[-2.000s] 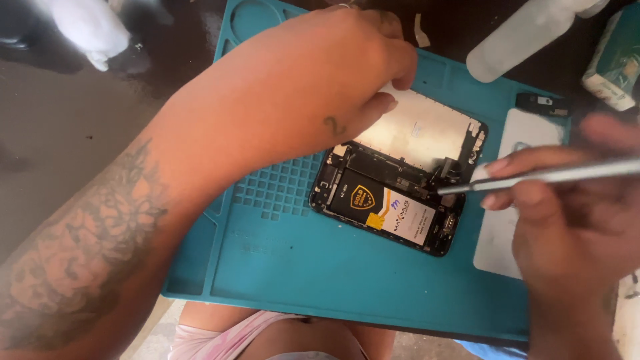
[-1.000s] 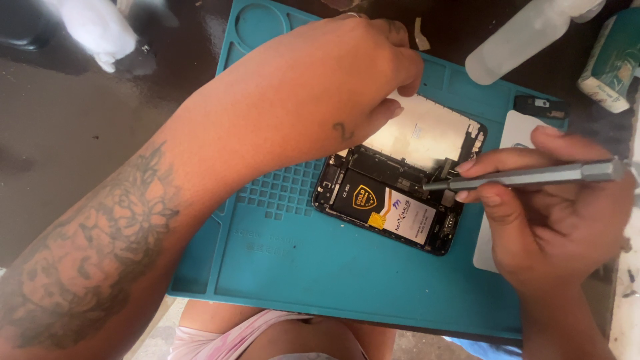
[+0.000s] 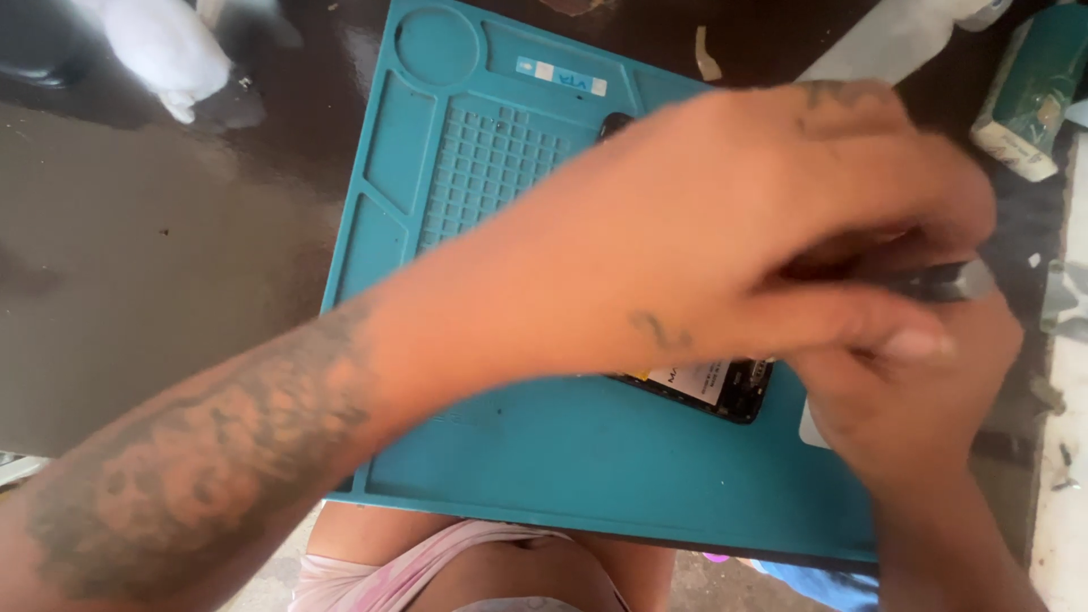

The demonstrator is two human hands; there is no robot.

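An opened smartphone (image 3: 738, 393) lies on the teal silicone repair mat (image 3: 544, 459), mostly covered by my left hand and forearm; its battery shows at the lower edge. My left hand (image 3: 816, 221) reaches across the phone to the right, blurred, its fingers around the end of the metal screwdriver (image 3: 948, 280). Below and behind it, my right hand (image 3: 918, 374) also holds the screwdriver; its fingers are partly hidden by the left. The screwdriver's tip is hidden. A corner of a white pad (image 3: 813, 427) shows beside my right hand.
A translucent bottle (image 3: 888, 42) and a green and white box (image 3: 1024, 102) lie at the upper right. A small labelled strip (image 3: 561, 76) lies in the mat's upper tray. A white object (image 3: 166, 51) stands at the upper left, and a scrap (image 3: 705, 55) lies behind the mat.
My left hand has moved right, from the phone's upper part to my right hand, and now touches the screwdriver. The screwdriver has left the phone's inside, where its tip was one second ago.
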